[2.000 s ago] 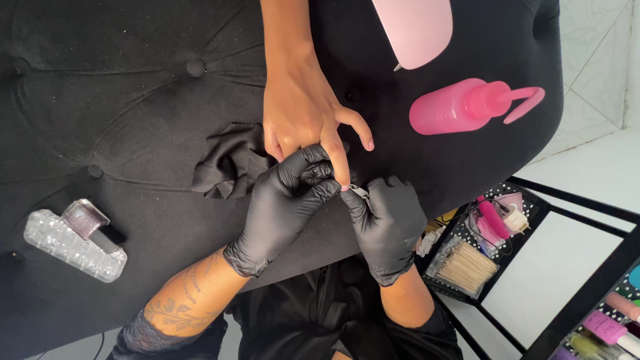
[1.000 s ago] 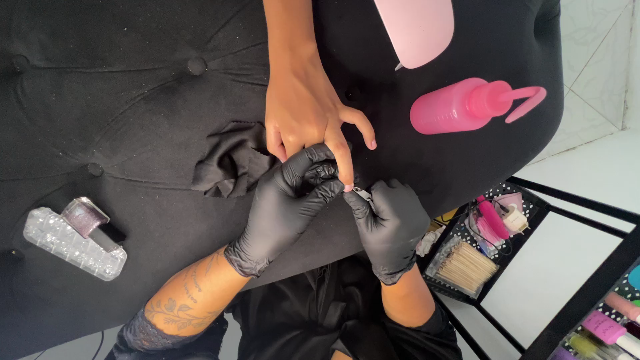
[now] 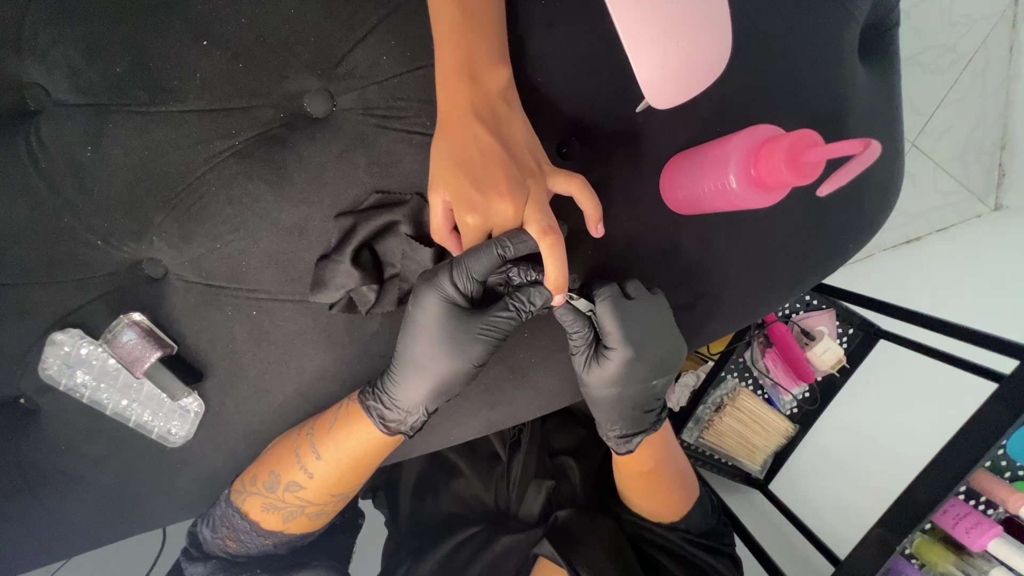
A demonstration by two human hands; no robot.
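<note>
My left hand [image 3: 456, 320], in a black glove, grips the index finger of another person's hand [image 3: 488, 168], which reaches in from the top. In my gloved right hand [image 3: 628, 348] is a small metal cuticle nipper [image 3: 579, 303], its tip at that fingertip; its handles are mostly hidden by my fingers. A crumpled black cloth [image 3: 372, 252] lies left of the hands. To the upper right, a pink plastic wash bottle [image 3: 724, 172] with a bent spout lies on its side.
A pale pink device [image 3: 680, 48] sits on the black tufted upholstery at the top. A glittery polish bottle [image 3: 140, 346] leans on a clear plastic case [image 3: 120, 388] at left. At lower right, a black-framed cart [image 3: 832, 416] holds wooden sticks [image 3: 746, 428], a charger [image 3: 822, 352] and polish bottles [image 3: 968, 524].
</note>
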